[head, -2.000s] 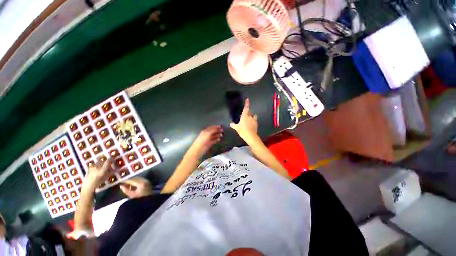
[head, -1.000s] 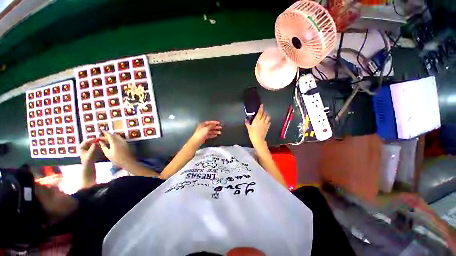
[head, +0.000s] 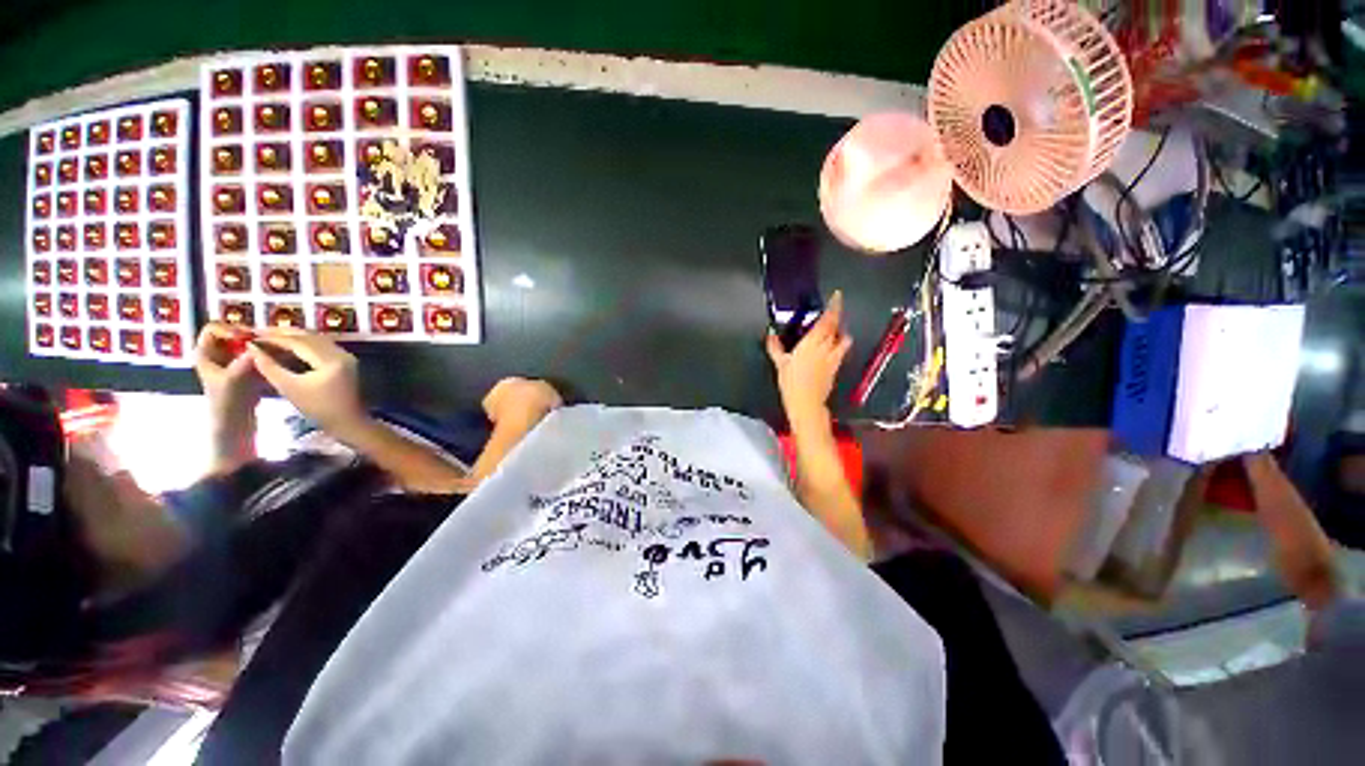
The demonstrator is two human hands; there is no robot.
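A black smartphone (head: 789, 273) lies on the dark bench in front of me, its lower end towards me. My right hand (head: 810, 356) is at that lower end, with the thumb at its left edge and a finger at its right edge. My left hand (head: 523, 398) is bent close to my body at the bench's front edge, left of my shirt. Its fingers are not distinct, and I see nothing in it.
A pink fan (head: 1030, 108), white power strip (head: 970, 322), red stick (head: 883, 356) and cables are on the right. A blue-and-white box (head: 1231, 382) stands beyond. On the left, another worker's hands (head: 285, 367) hold a small red unit by two trays (head: 337, 332) of red units.
My left hand has drawn back from over the bench towards my body. My right hand stays at the phone. The camera view has rotated and shifted. The neighbour's hands have come together at the tray's near edge.
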